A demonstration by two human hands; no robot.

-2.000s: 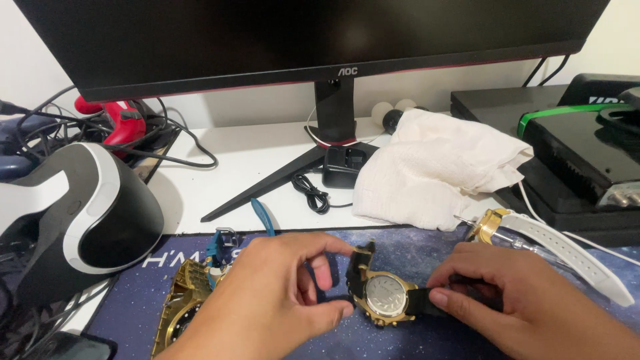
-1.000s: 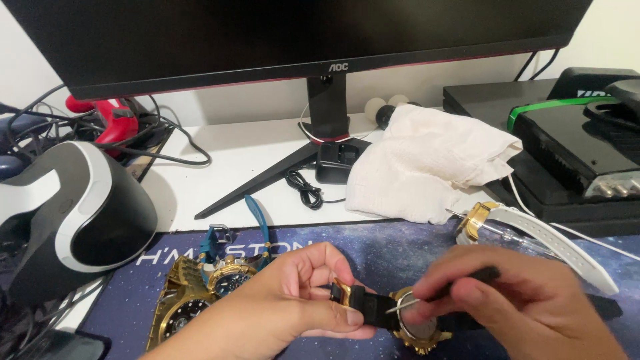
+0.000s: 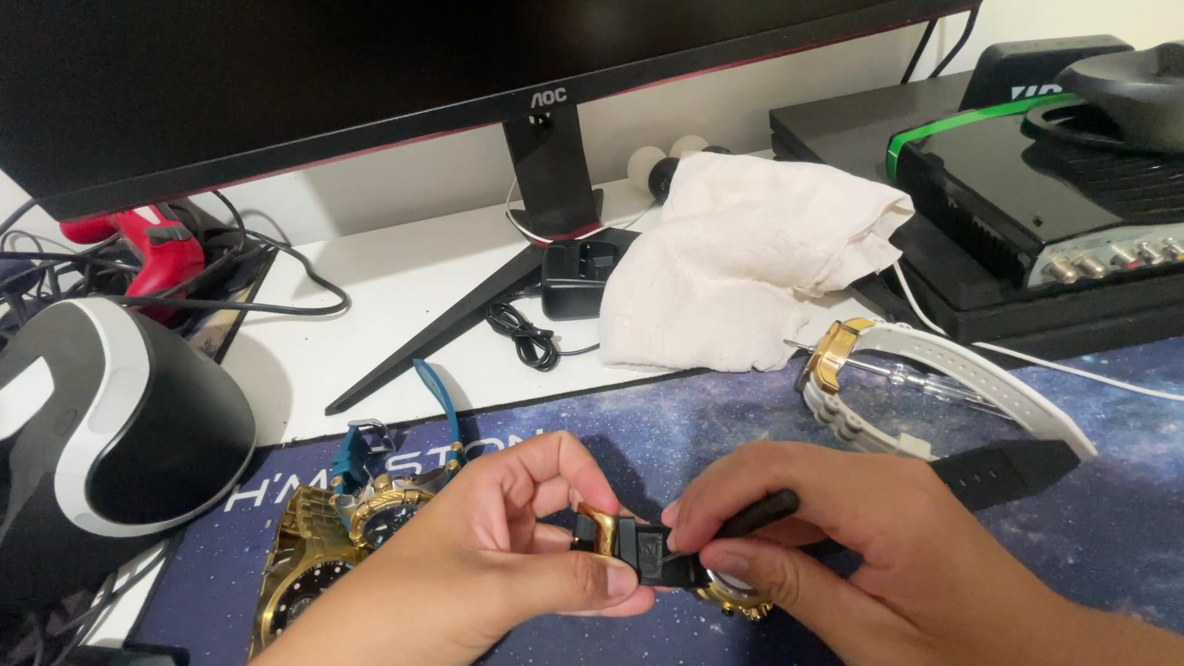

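Observation:
My left hand (image 3: 555, 546) pinches the black rubber strap (image 3: 652, 555) of a gold-tone wristwatch (image 3: 735, 597) beside its gold buckle (image 3: 599, 532). My right hand (image 3: 786, 536) grips a slim black-handled tool (image 3: 758, 513), its thin tip at the strap. The watch case is partly hidden under the right fingers, and the strap's other end reaches out behind that hand. Left of my left hand lie a gold metal wristwatch (image 3: 301, 583) and a gold watch with a blue strap (image 3: 393, 513). A white-strapped gold watch (image 3: 962, 356) rests at the right around a clear-handled screwdriver (image 3: 925, 381).
A monitor (image 3: 546, 120) stands behind, with a black charger (image 3: 578, 277) and a white cloth (image 3: 740, 268) by its base. A VR headset (image 3: 139, 425), a red game controller (image 3: 157, 245) and cables are at the left. Black electronic boxes (image 3: 1045, 203) stand at the right.
My left hand has moved from the watch's side to the buckle end of the strap. The black-handled tool shows in my right hand, its tip now further left along the strap than one second ago.

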